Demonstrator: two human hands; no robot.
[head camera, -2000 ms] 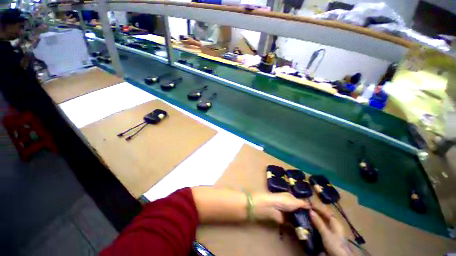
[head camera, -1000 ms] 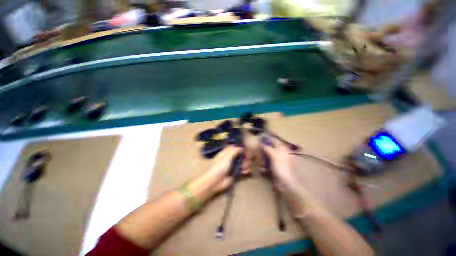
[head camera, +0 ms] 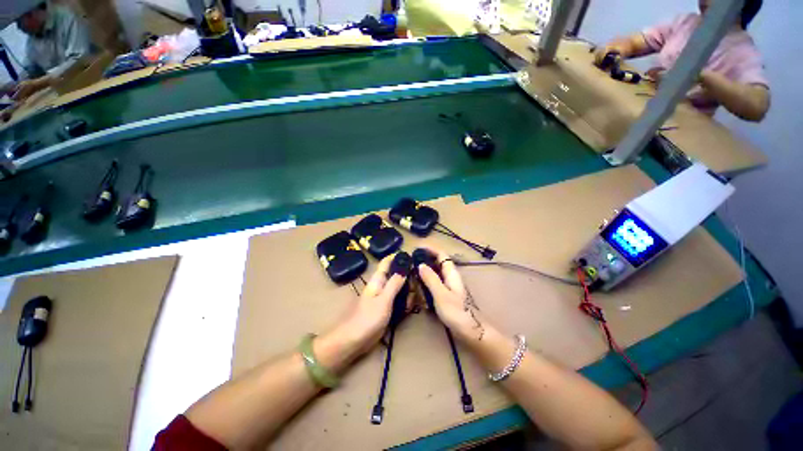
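My left hand (head camera: 374,304) holds a black rounded unit (head camera: 401,273) on edge, its lead hanging toward me over the cardboard. My right hand (head camera: 447,295) holds another black unit (head camera: 424,264) close beside it, with a lead (head camera: 459,374) also pointing toward me. Their undersides are hidden by my fingers. Three black units with yellow marks (head camera: 342,256) lie just beyond my hands. The tester (head camera: 651,231), its blue screen lit, stands at the right. A thin grey test cable (head camera: 524,267) runs from it to my right hand; its end is hidden.
A green conveyor (head camera: 290,163) behind the cardboard (head camera: 563,352) carries several units. One unit (head camera: 34,321) lies on the left cardboard. Red and black wires (head camera: 607,330) hang from the tester. A person in pink (head camera: 696,62) works at upper right, another person at upper left.
The view has swung right and steadied, showing the tester. My hands, earlier low over the units at the right, now hold two units upright side by side.
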